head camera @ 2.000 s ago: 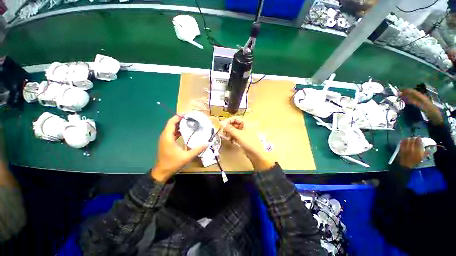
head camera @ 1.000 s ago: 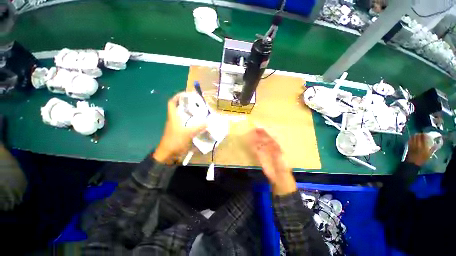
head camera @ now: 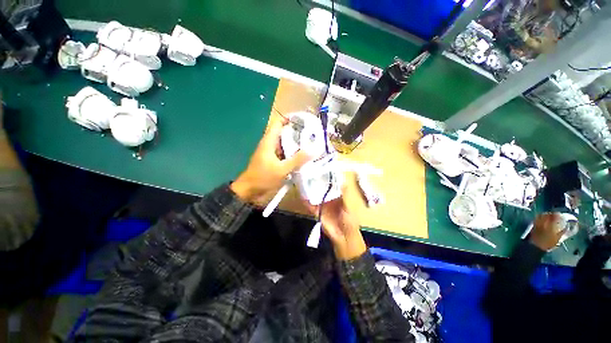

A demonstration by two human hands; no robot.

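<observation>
A white camera housing (head camera: 301, 134) with a round opening is in my left hand (head camera: 258, 167), above the left part of the tan work mat (head camera: 409, 194). A white bracket cover (head camera: 319, 181) with a flat white antenna (head camera: 276, 199) sits against its lower right side. A dark cable with a white connector (head camera: 314, 235) hangs down from it. My right hand (head camera: 340, 221) is under the bracket cover, its fingers partly hidden by it. A black electric screwdriver (head camera: 376, 100) hangs over the screw feeder (head camera: 352, 84), just right of the unit.
Waiting housings (head camera: 132, 126) stand on the left bench. Joined units (head camera: 496, 177) with antennas are piled at right. A small white-and-red item (head camera: 368, 189) lies on the mat. A blue bin (head camera: 462, 301) holds white parts. Another person's hand (head camera: 547, 231) works at far right.
The view has tilted and shifted. My right hand has come back from over the mat to the bracket cover. My left hand still holds the housing.
</observation>
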